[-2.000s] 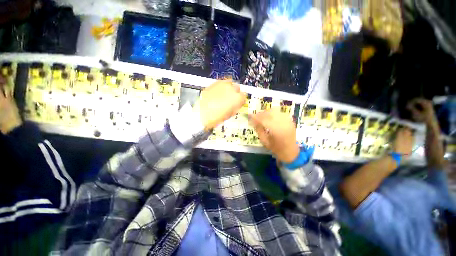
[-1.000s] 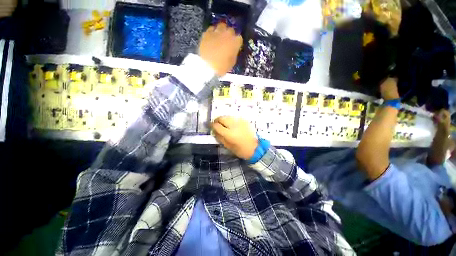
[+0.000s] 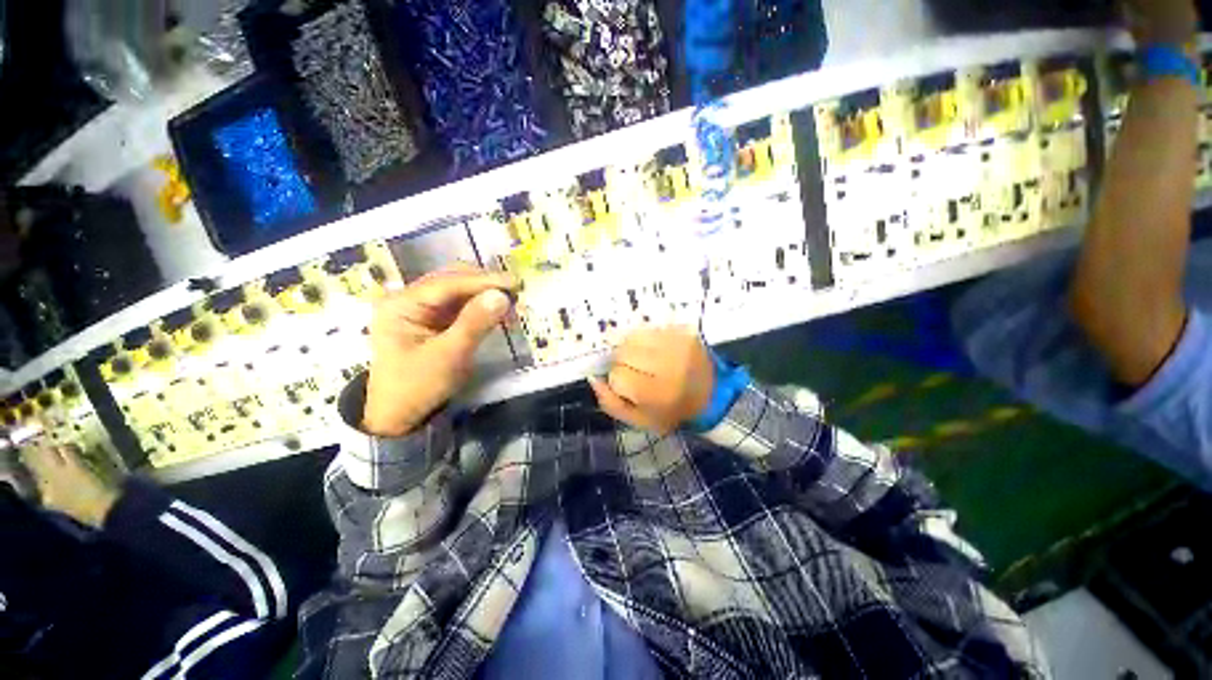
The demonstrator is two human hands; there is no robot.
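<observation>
A pale circuit board panel (image 3: 611, 272) lies on the line in front of me, with yellow and black blocks along its far edge and small dark parts. My left hand (image 3: 432, 348) is at its left end, thumb and forefinger together over the panel's edge. My right hand (image 3: 654, 379), with a blue wrist strap (image 3: 726, 388), is at the near rail, fingers curled. Whether either hand holds a small part is not clear. A coiled blue cord (image 3: 714, 166) hangs in front of the panel toward my right wrist.
Beyond the rail (image 3: 605, 140) stand bins of blue (image 3: 263, 166), grey (image 3: 351, 90), violet (image 3: 472, 83) and mixed black-and-white components (image 3: 605, 67). More panels lie left (image 3: 253, 372) and right (image 3: 957, 186). People's arms reach in at left (image 3: 73, 485) and right (image 3: 1136, 219).
My left hand has come back from the violet bin to the panel's left end. My right hand stays near the panel's near edge. The view has turned and shifted.
</observation>
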